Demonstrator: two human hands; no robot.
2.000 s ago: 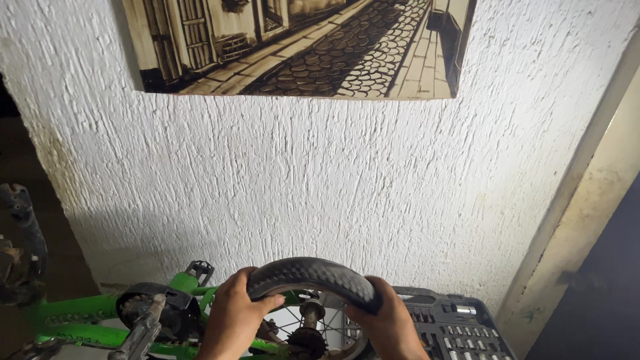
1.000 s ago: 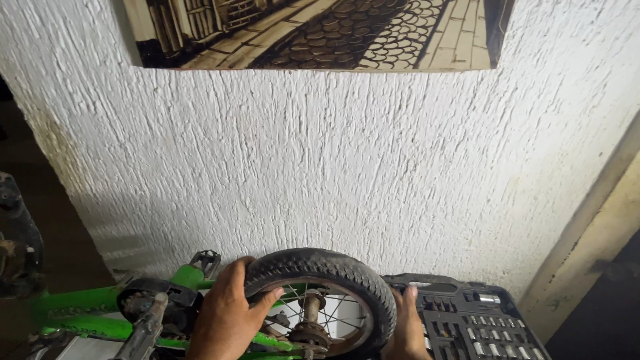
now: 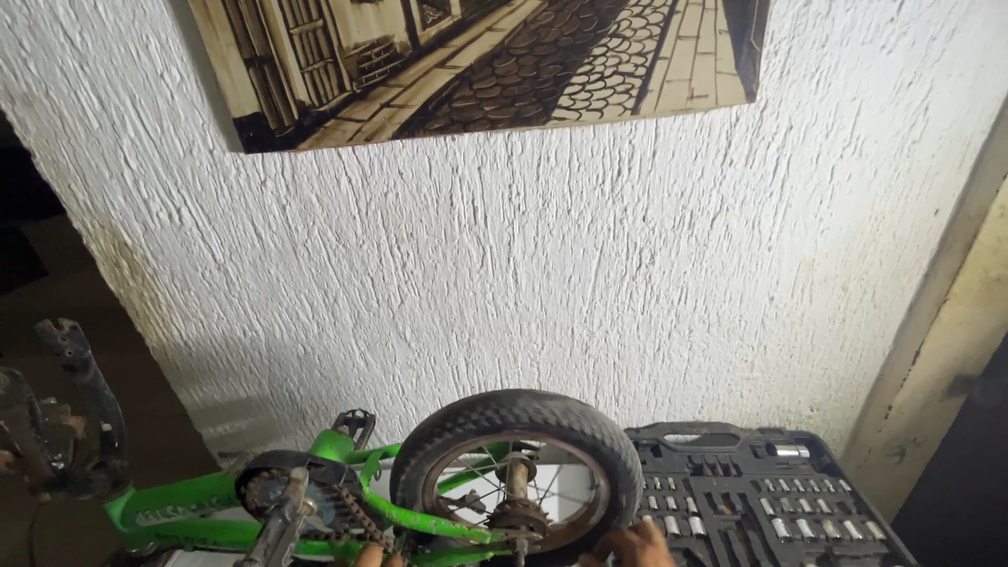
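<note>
A small bicycle wheel with a knobby black tire (image 3: 520, 405) and rusty rim stands tilted at the rear of a green bicycle frame (image 3: 185, 500). Its hub and sprocket (image 3: 516, 516) lie between the green rear stays. At the bottom edge, my right hand (image 3: 630, 547) touches the tire's lower right side, partly cut off. Only fingertips of my left hand (image 3: 368, 556) show, beside the bicycle chain (image 3: 358, 512) near the lower stay; whether they grip anything is hidden. A crank arm (image 3: 285, 516) and chainring are left of the wheel.
An open black socket set case (image 3: 713, 441) with several metal sockets lies right of the wheel. Behind is a rough white wall (image 3: 504, 276) with a picture (image 3: 504, 79) of a cobbled street. A pedal (image 3: 356, 424) sticks up near the wall. A rusty fork (image 3: 87, 394) is at far left.
My left hand has left the tire and moved down toward the chain and stay. My right hand has moved lower along the tire. The wheel now sits within the rear stays.
</note>
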